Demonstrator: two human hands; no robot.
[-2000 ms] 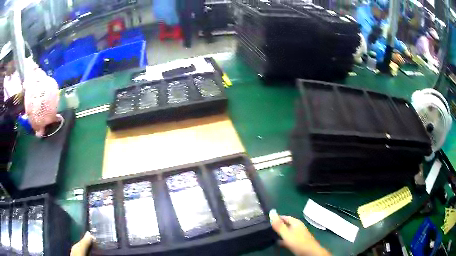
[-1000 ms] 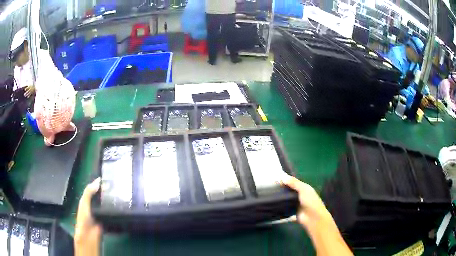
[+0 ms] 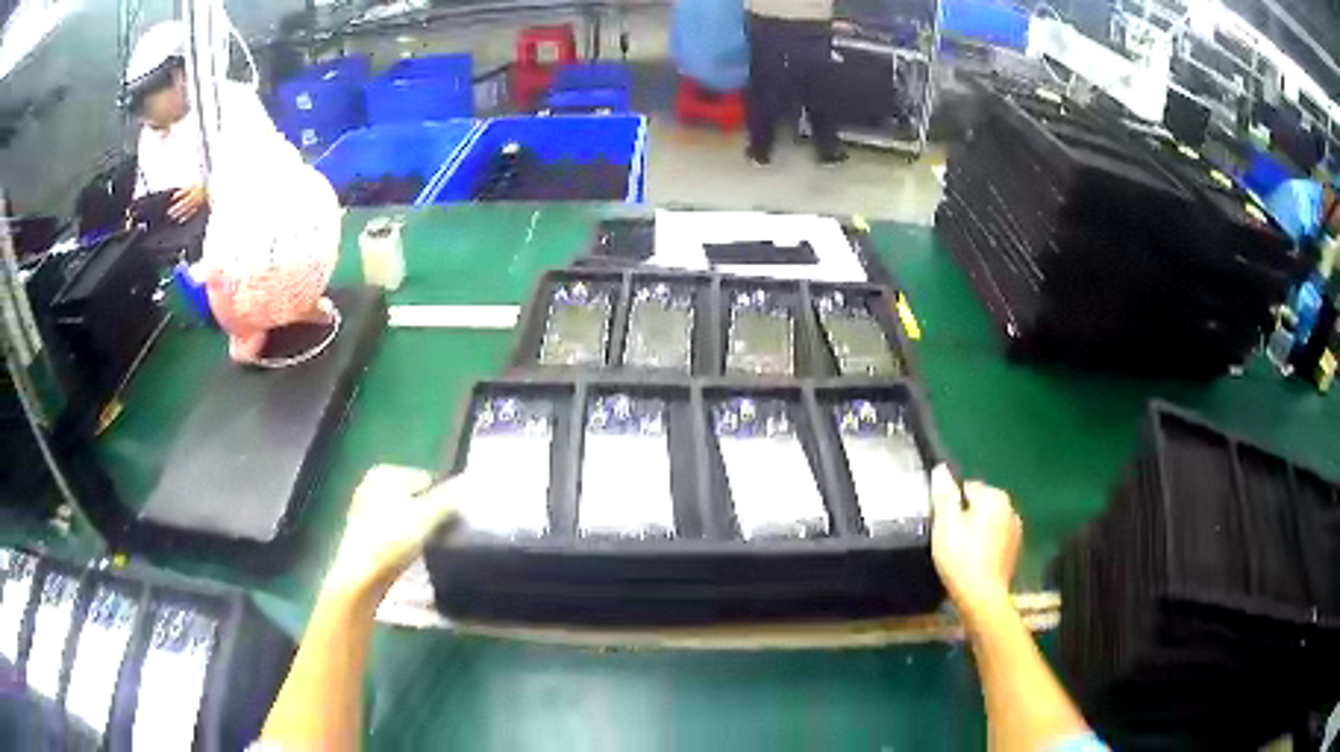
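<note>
A black foam tray (image 3: 691, 576) stands in front of me, with several phone units in its slots. Each phone unit (image 3: 628, 478) has a silver lower part and a dark top. My left hand (image 3: 394, 517) grips the tray's left end and my right hand (image 3: 973, 541) grips its right end. Behind it, a second foam tray (image 3: 711, 316) holds more phone units. The near tray's back edge is against or just over the second tray's front. A pale board edge shows under the near tray.
Tall stacks of black trays stand at the far right (image 3: 1117, 243) and near right (image 3: 1234, 588). Another filled tray (image 3: 221, 669) is at lower left. A black slab (image 3: 243, 456) with a pink object, a bottle (image 3: 382, 253) and blue bins (image 3: 551, 159) lie beyond. A person sits at left.
The held tray has moved forward, away from me, up to the second tray, and now sits lower. The view has swung left, so the bench things appear further right.
</note>
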